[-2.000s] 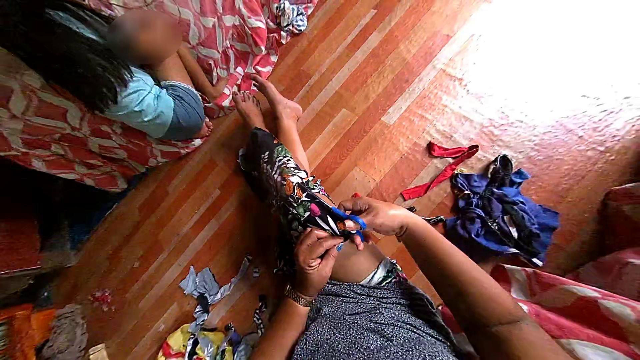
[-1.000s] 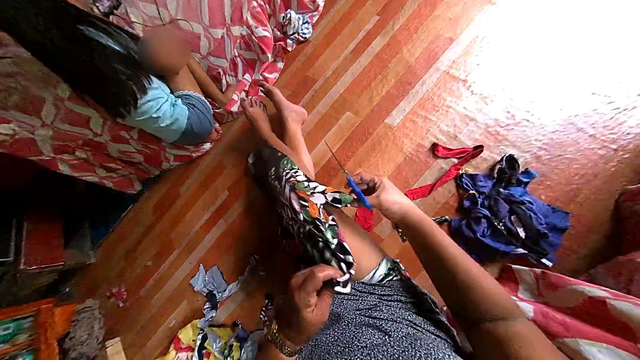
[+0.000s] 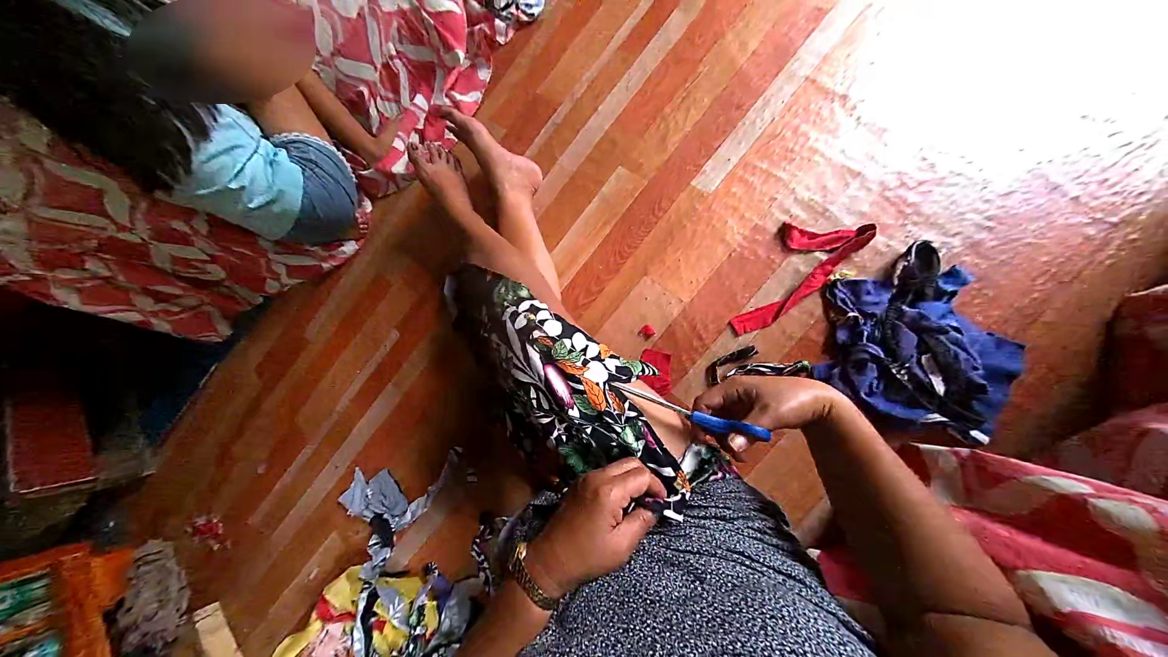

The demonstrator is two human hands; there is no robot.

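Observation:
Black fabric with a floral print (image 3: 570, 374) lies over my outstretched legs and lap. My left hand (image 3: 607, 520), with a watch or bracelet on its wrist, pinches the near edge of this fabric. In my right hand (image 3: 753, 411) is a pair of blue-handled scissors (image 3: 730, 426); the metal blades point left, over the fabric's right edge. How far the blades are apart cannot be told. A narrow patterned strip (image 3: 771, 369) lies on the floor just beyond my right hand.
A red cloth strip (image 3: 826, 274) and dark blue fabric (image 3: 912, 338) lie on the wood-patterned floor at right. Fabric scraps (image 3: 401, 607) are heaped at lower left. Another person (image 3: 246, 178) sits on red-and-white patterned cloth (image 3: 119, 237) at upper left. Similar cloth (image 3: 1077, 547) is at lower right.
My hands were close together at the fabric two seconds ago, then parted. Since one second ago the scissors have turned from pointing up and away to pointing left across the fabric's edge.

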